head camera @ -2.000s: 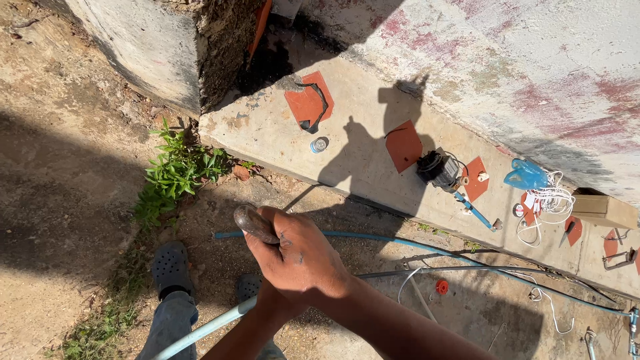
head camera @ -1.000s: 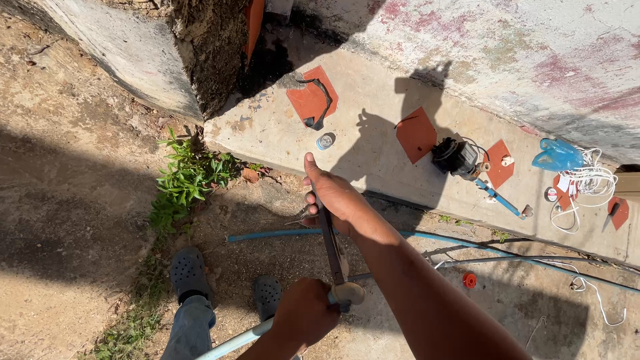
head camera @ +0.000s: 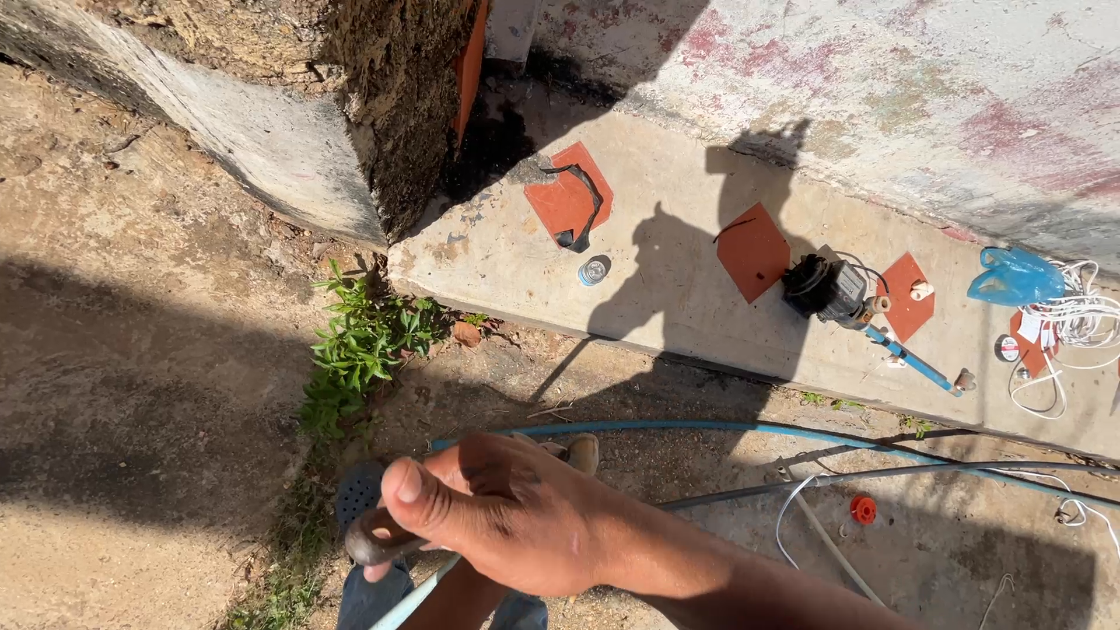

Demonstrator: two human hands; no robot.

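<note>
My right hand is closed around the dark metal handle of a hand tool, whose rounded end with a hole sticks out to the left. Its thumb lies along the top. Just below runs a light blue pipe, sloping to the bottom edge. Of my left arm only a part of the forearm shows near the pipe; my right hand and arm cover the left hand, so its hold is hidden. The tool's far end is hidden too.
A ledge holds a small can, a black strap on a tile, an electric pump, a blue bag and white cord. Blue hose, dark hose and a red spool lie on the ground.
One second ago the tool's handle pointed up and away, with my right hand far forward on it. My right hand has come down and left with the handle, now over my left hand.
</note>
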